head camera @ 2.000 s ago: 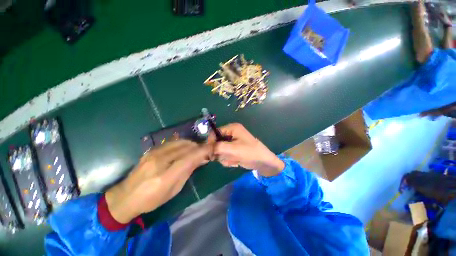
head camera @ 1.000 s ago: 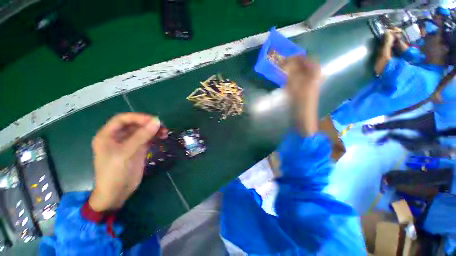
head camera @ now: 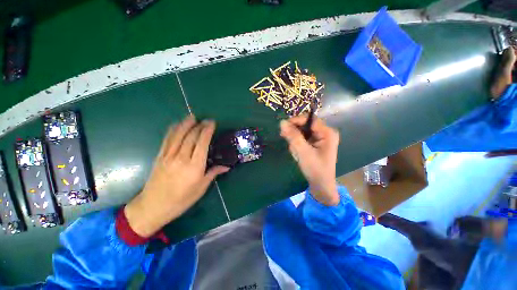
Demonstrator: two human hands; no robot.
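A black phone housing point(head camera: 224, 148) lies flat on the green bench, its bright, chip-covered mainboard point(head camera: 247, 145) at the right end. My left hand point(head camera: 176, 175) covers its left part, fingers over the far side and thumb along the near edge. My right hand point(head camera: 316, 154) is to the right of the phone, holding slim dark tweezers point(head camera: 309, 122) between thumb and fingers. Their tip points at the near right edge of a loose pile of cream flex parts point(head camera: 286, 89). Whether the tip grips a part cannot be told.
A blue parts bin point(head camera: 363, 61) with small parts stands right of the pile. Several waiting phones point(head camera: 69, 156) lie in a row at left. A worn white rail point(head camera: 142, 62) borders the belt beyond. A cardboard box point(head camera: 401, 180) is below at right. Another person's hand point(head camera: 503, 73) shows far right.
My right hand has come back from near the blue bin to the pile, tweezers now visible. My left hand has lowered from above the phone onto it. The camera view has shifted.
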